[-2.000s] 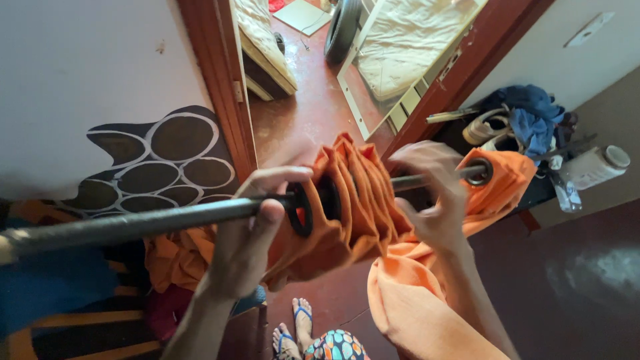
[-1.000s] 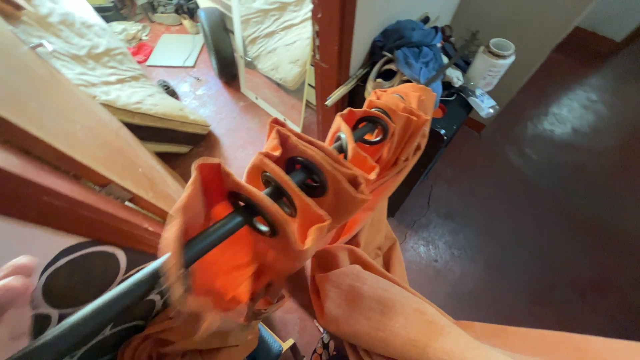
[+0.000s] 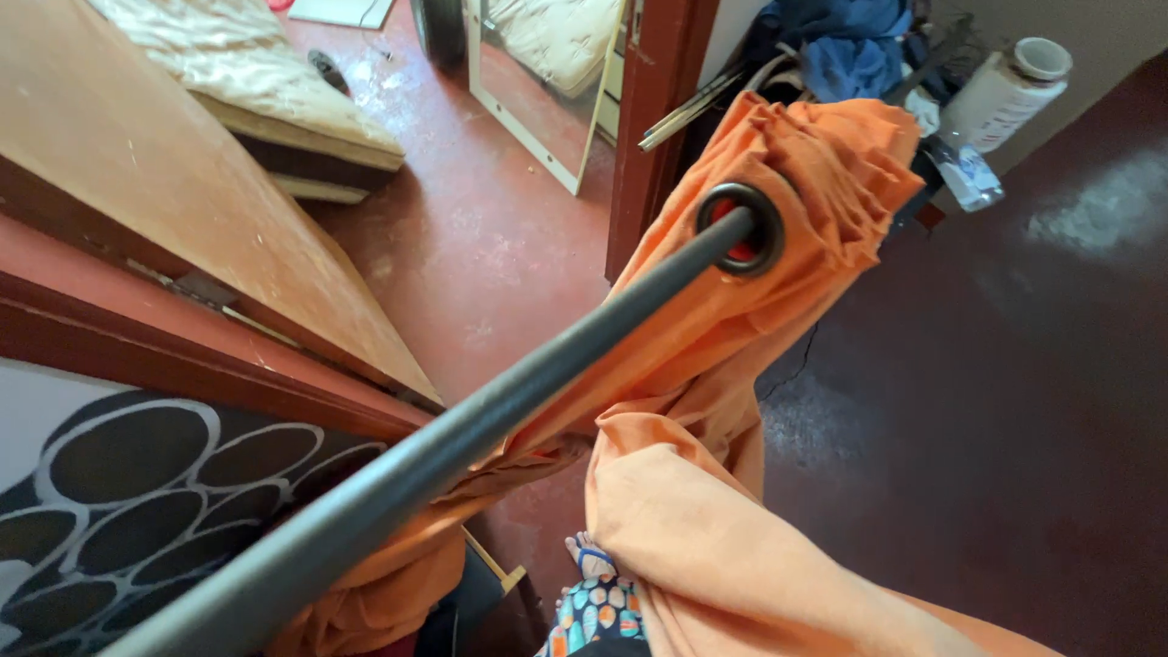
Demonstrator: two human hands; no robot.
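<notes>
A dark metal curtain rod [image 3: 456,415] runs from the lower left corner up to the right. Its far part passes through a dark round grommet [image 3: 741,228] in an orange curtain [image 3: 812,201], whose top edge is bunched in tight folds around that end. More of the cloth hangs below the rod and spreads to the lower right and lower left. Neither of my hands shows; whether the cloth at the lower right covers my right hand or arm, I cannot tell.
An open wooden door [image 3: 210,182] and a door frame [image 3: 652,137] bound a doorway. Beyond it are a mattress [image 3: 265,91], a tyre [image 3: 440,32] and a framed mirror [image 3: 538,119] on the floor. Blue cloth [image 3: 849,55], a white jar [image 3: 1008,91] and a plastic bottle [image 3: 967,173] lie upper right.
The curtain's grommets, spread along the rod one second ago, are now bunched toward its far end. Both hands, seen on the rod and curtain two seconds ago, have left view.
</notes>
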